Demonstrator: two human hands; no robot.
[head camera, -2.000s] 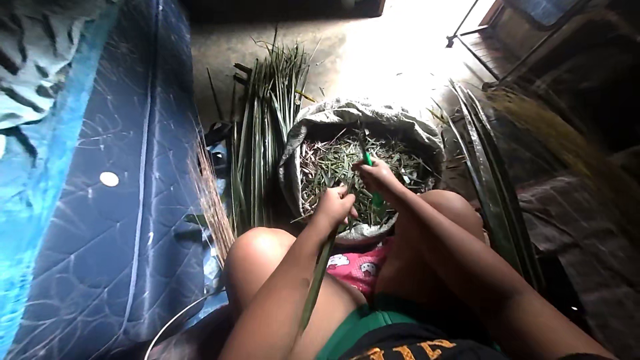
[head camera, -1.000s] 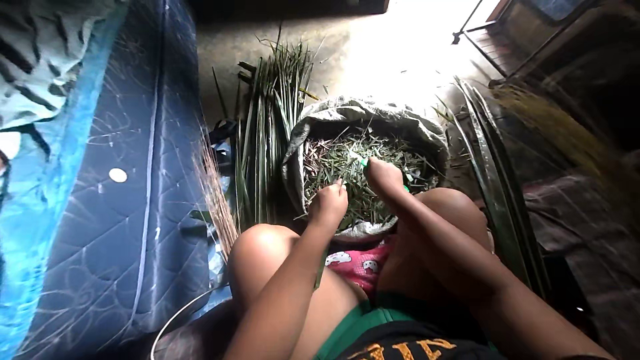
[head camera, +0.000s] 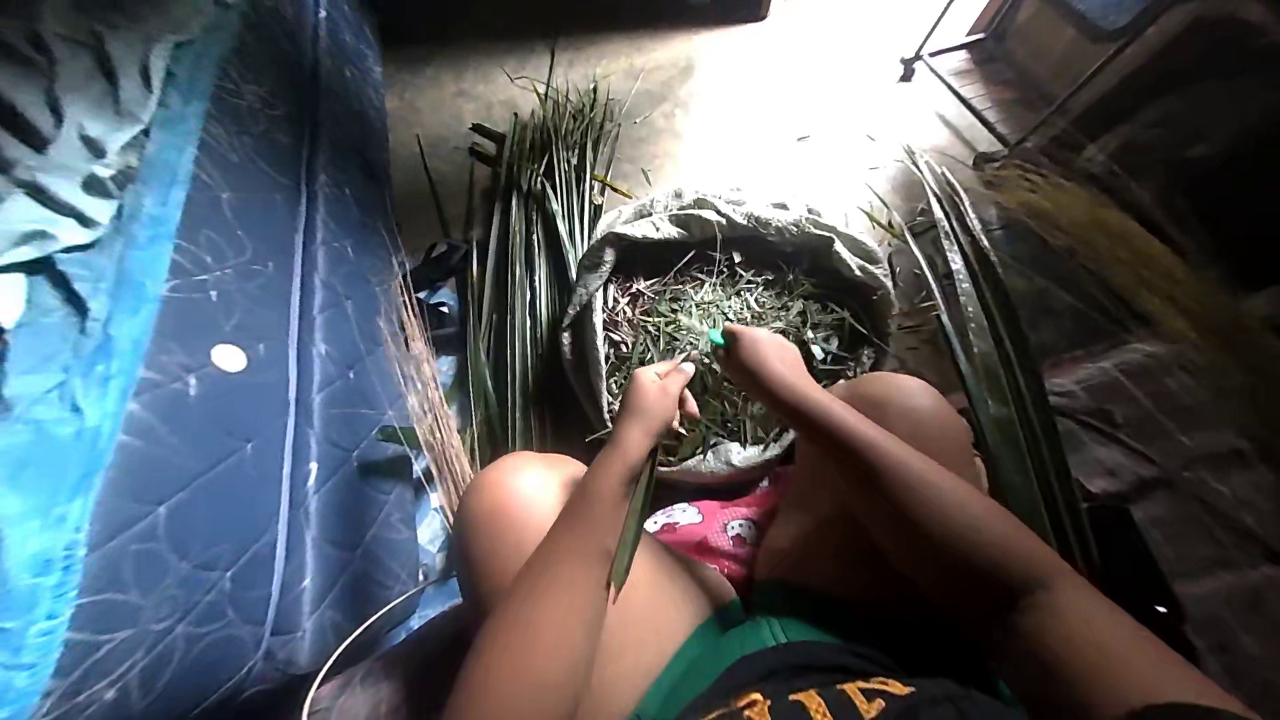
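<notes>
My left hand (head camera: 657, 398) is closed on a long green palm leaf strip (head camera: 632, 535), whose pointed end hangs below the hand over my thigh. Just to the right, my right hand (head camera: 757, 362) grips a small tool with a green handle (head camera: 717, 338); its blade cannot be made out. Both hands are over an open woven sack (head camera: 878, 262) with its rim rolled down. Short cut leaf pieces (head camera: 660, 310) fill the sack.
Long green palm leaves (head camera: 515, 300) lie left of the sack, more leaves (head camera: 985, 330) to the right. Thin leaf ribs (head camera: 425, 375) lean by a blue mattress (head camera: 230, 480). A metal-legged frame (head camera: 965, 95) stands at the upper right.
The leaf strip's hanging end shows more fully beneath my left hand than a second ago. The green handle stays in my right hand.
</notes>
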